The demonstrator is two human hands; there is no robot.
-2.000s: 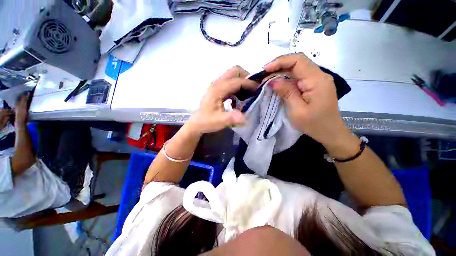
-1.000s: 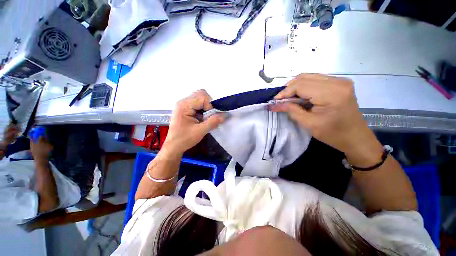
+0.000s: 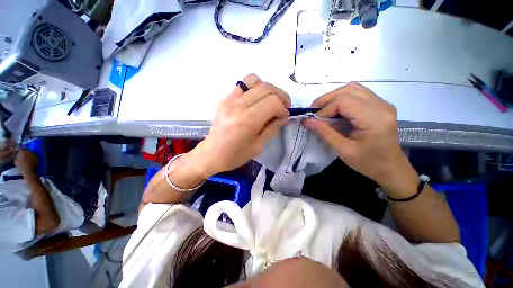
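A pale grey fabric panel (image 3: 287,147) hangs from both hands at the table's front edge. A narrow navy edge (image 3: 302,111) shows along its top between the fingertips. A dark-outlined slit or seam runs down its middle. My left hand (image 3: 247,121) pinches the top edge on the left, its fingers curled over the cloth. My right hand (image 3: 357,124) pinches the same edge just right of the middle, thumb below and fingers above. The fingertips are close together. The cloth under the fingers is hidden.
The sewing machine's foot area (image 3: 337,17) and grey cylinder (image 3: 368,16) are at the top. Snips (image 3: 488,93) lie far right. A patterned cord (image 3: 243,38) and grey pieces (image 3: 143,25) lie upper left. A blue bin (image 3: 239,188) is below the table. Another person (image 3: 36,205) sits left.
My left hand has moved right along the edge, close to my right hand. The navy band, spread wide a second ago, now shows only narrowly. My right hand keeps its pinch.
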